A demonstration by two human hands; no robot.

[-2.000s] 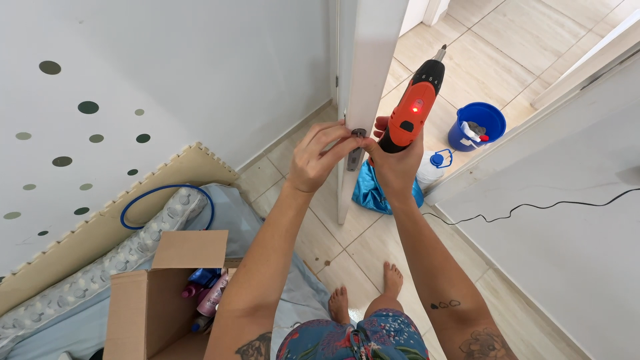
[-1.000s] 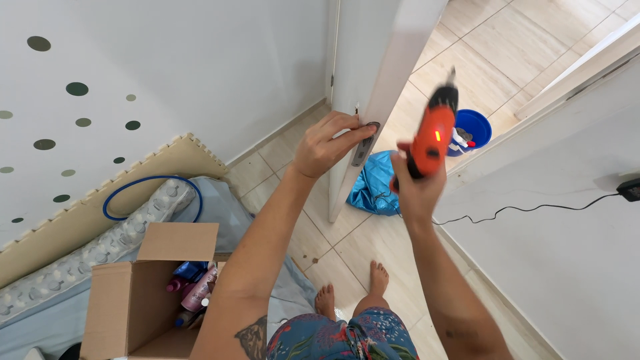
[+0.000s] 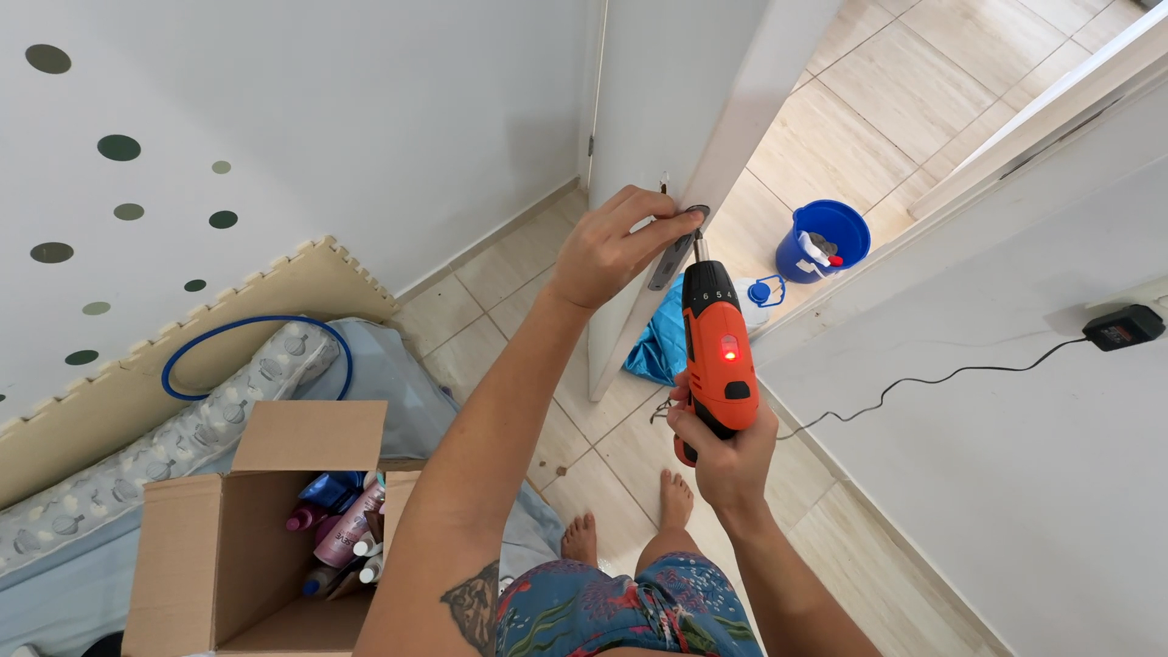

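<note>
My right hand (image 3: 730, 447) grips an orange and black cordless screwdriver (image 3: 721, 356) with a red light lit on its body. Its bit points up at the upper part of a metal lock plate (image 3: 669, 265) set in the edge of a white door (image 3: 684, 119). The fingertips of my left hand (image 3: 620, 242) press at the top of this plate, right beside the bit. Whether they pinch a screw there cannot be seen. A small hole shows in the door face just above my left fingers.
A blue bucket (image 3: 823, 242) holding items, a jug with a blue cap (image 3: 757, 297) and a shiny blue bag (image 3: 655, 342) stand beyond the door. A charger (image 3: 1124, 327) trails its cord at right. An open cardboard box (image 3: 178, 557) with bottles is at lower left.
My right hand was holding the screwdriver away from the door, right of the plate; now its bit is at the plate's upper end. My left hand stays at the plate.
</note>
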